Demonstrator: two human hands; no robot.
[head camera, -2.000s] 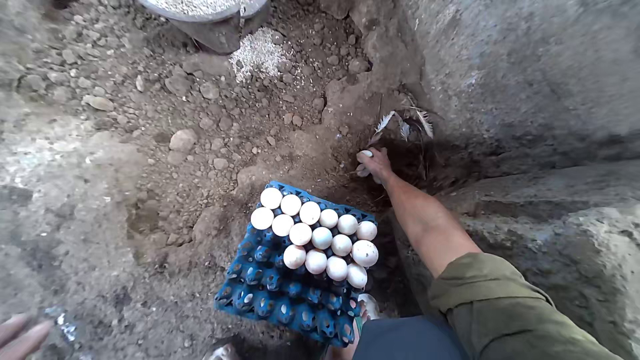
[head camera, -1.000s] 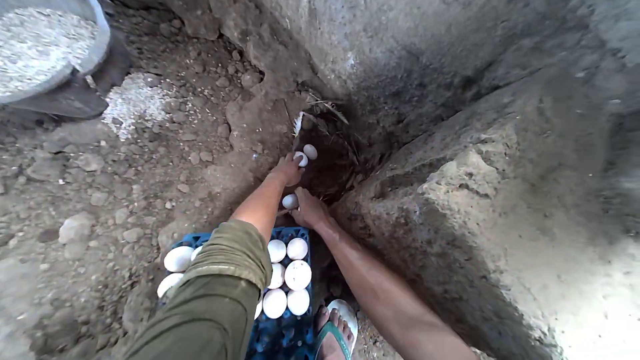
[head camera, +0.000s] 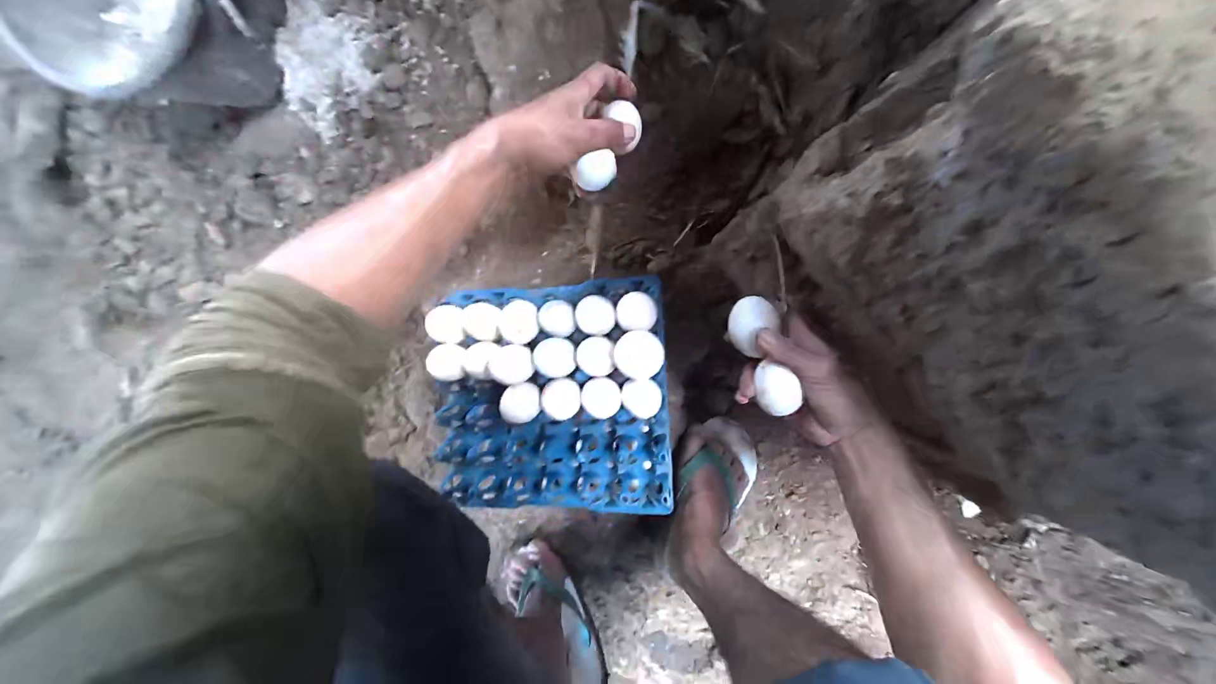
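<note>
My left hand (head camera: 570, 123), above the tray's far edge, holds two white eggs, one egg (head camera: 623, 125) at the fingertips and another egg (head camera: 596, 170) under the palm. To the right of the tray, my right hand (head camera: 807, 375) has two more, an upper egg (head camera: 751, 325) and a lower egg (head camera: 778, 388). Between my arms lies a blue plastic egg tray (head camera: 556, 486) on the soil. White eggs (head camera: 556, 357) fill its two far rows, and several stand in the third row; the nearer cells show bare.
A bucket (head camera: 223, 57) with pale contents stands at the far left beside spilled white grains (head camera: 325, 62). A rough earthen wall (head camera: 1026, 247) rises on the right. A feather (head camera: 631, 38) is beyond my left hand. My sandalled feet (head camera: 717, 465) are close to the tray.
Both hands have moved apart from the hollow by the wall, each now holding two eggs. One second ago they were close together there, near a loose egg. The view has shifted.
</note>
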